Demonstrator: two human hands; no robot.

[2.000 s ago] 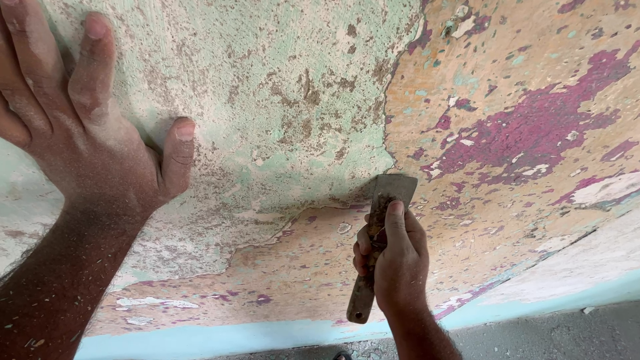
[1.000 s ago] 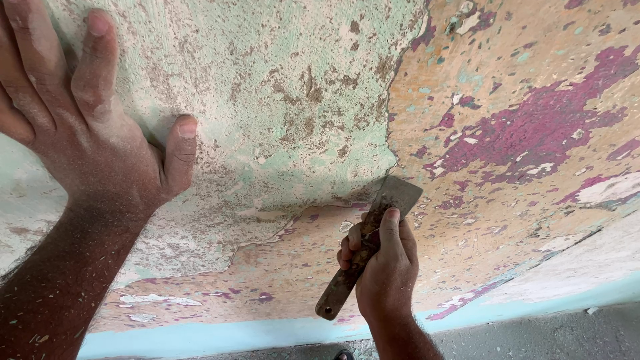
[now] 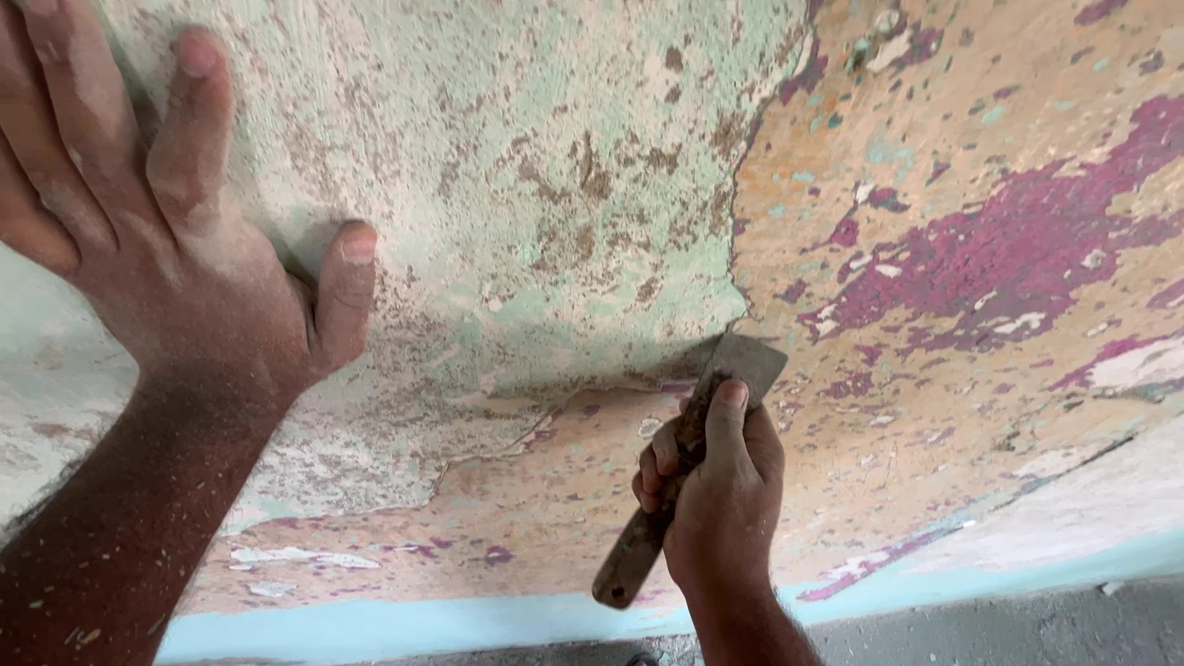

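A wall with flaking paint (image 3: 518, 231) fills most of the head view. My left hand (image 3: 213, 240) rests on it at the left, fingers spread, palm toward the surface, holding nothing; pale dust coats it. My right hand (image 3: 726, 490), right of centre and lower, is closed around the handle of a flat metal scraper (image 3: 754, 361). The thumb lies along the scraper near the blade. Its blade points up and right, at the lower corner of the pale green layer, where the tan layer (image 3: 805, 407) begins. The scraper's holed end sticks out below the fingers.
Magenta paint patches (image 3: 999, 250) mark the tan area at the right. A light blue band (image 3: 388, 629) runs along the wall's bottom. Beneath it lies a grey, rough floor (image 3: 1017, 629), with a small dark object (image 3: 641, 659) at the bottom edge.
Since two seconds ago the scraper has tilted, its handle end swinging left and its blade turning toward the right. My left hand has stayed in place.
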